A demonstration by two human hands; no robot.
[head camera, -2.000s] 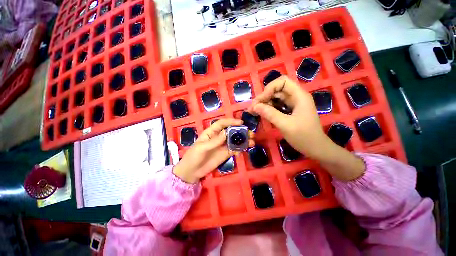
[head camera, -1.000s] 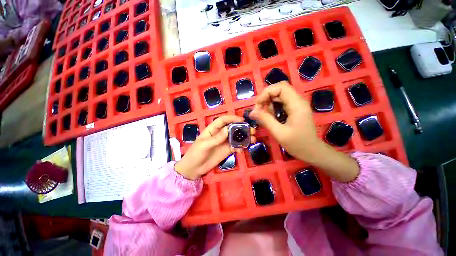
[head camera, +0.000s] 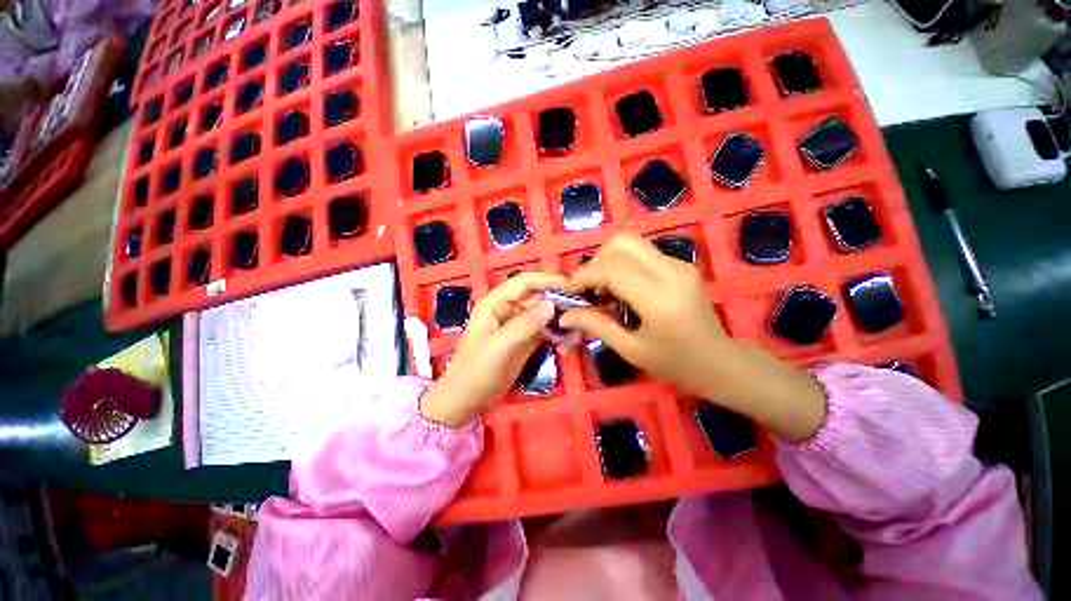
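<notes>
A watch body (head camera: 566, 308) is held over the middle of the red-orange watch tray (head camera: 675, 456). It is tilted, and fingers cover much of it. My left hand (head camera: 491, 352) grips its left side. My right hand (head camera: 658, 308) has its thumb and fingers on its right side; a dark thing shows under the curled fingers, too hidden to name. Dark-faced watch bodies sit in most visible pockets of the tray, some turned askew. One front pocket at the left has no watch.
A second red tray (head camera: 253, 282) of watches lies at upper left. A printed sheet (head camera: 270, 399), a dark red round item (head camera: 108, 405) on yellow paper, a pen (head camera: 963, 247) and a white box (head camera: 1017, 148) lie around. Cables cross a white sheet (head camera: 470, 71) behind.
The watch body showed its round sensor side towards me and is now tilted, with that side out of sight. My right hand has come down and left onto it, meeting my left hand.
</notes>
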